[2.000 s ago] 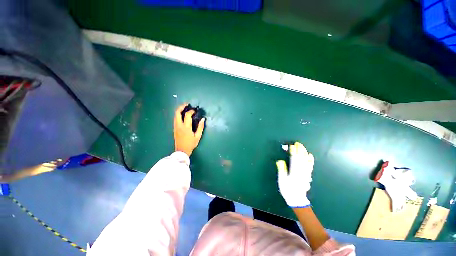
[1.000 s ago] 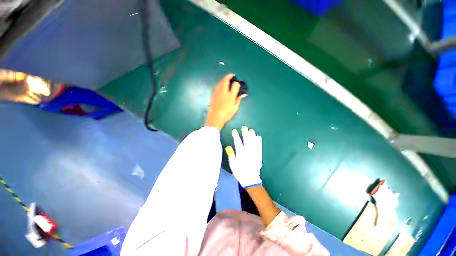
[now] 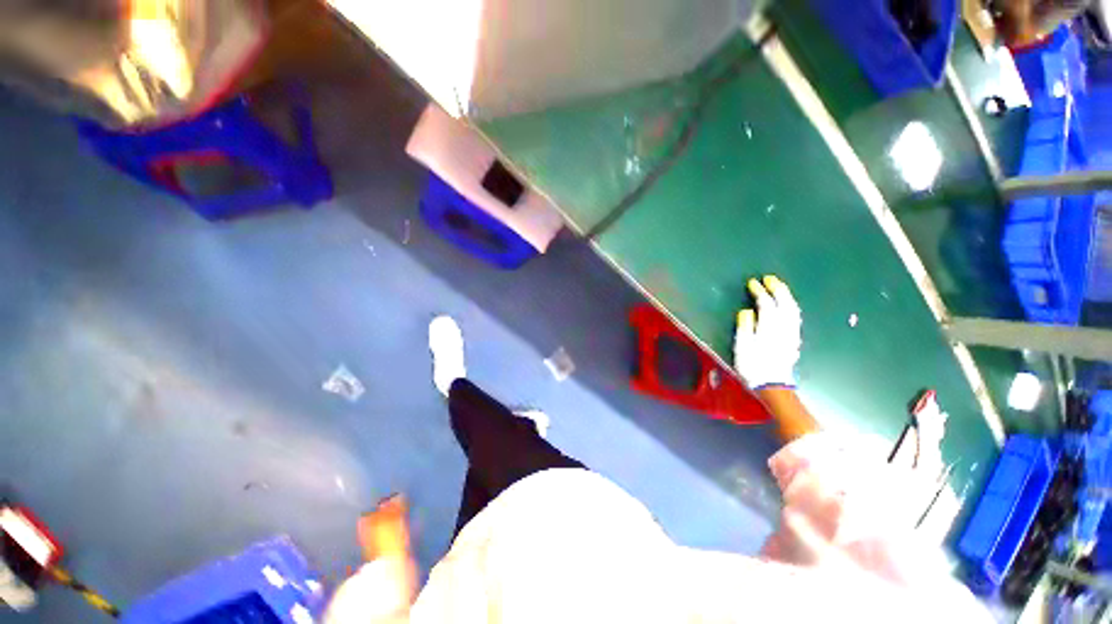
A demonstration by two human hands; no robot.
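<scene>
My right hand (image 3: 771, 335), in a white knit glove with yellow fingertips, lies on the green bench (image 3: 695, 207) near its edge, fingers apart and nothing seen in it. My bare left hand (image 3: 387, 531) is low at the bottom left, away from the bench, beside a blue crate (image 3: 232, 590) on the floor. It is small and blurred, and whether it holds anything cannot be told. The black piece is not visible.
A red stool (image 3: 698, 372) stands against the bench edge. Blue stools (image 3: 220, 159) are further left, near another person's blurred arm. A loose white glove (image 3: 929, 433) lies on the bench at right. Blue bins (image 3: 1007, 506) stand beyond. My foot (image 3: 448, 354) is on the blue floor.
The view has swung left and my body has turned off the bench. My left hand has left the bench and dropped to the lower left. My right hand stays on the bench.
</scene>
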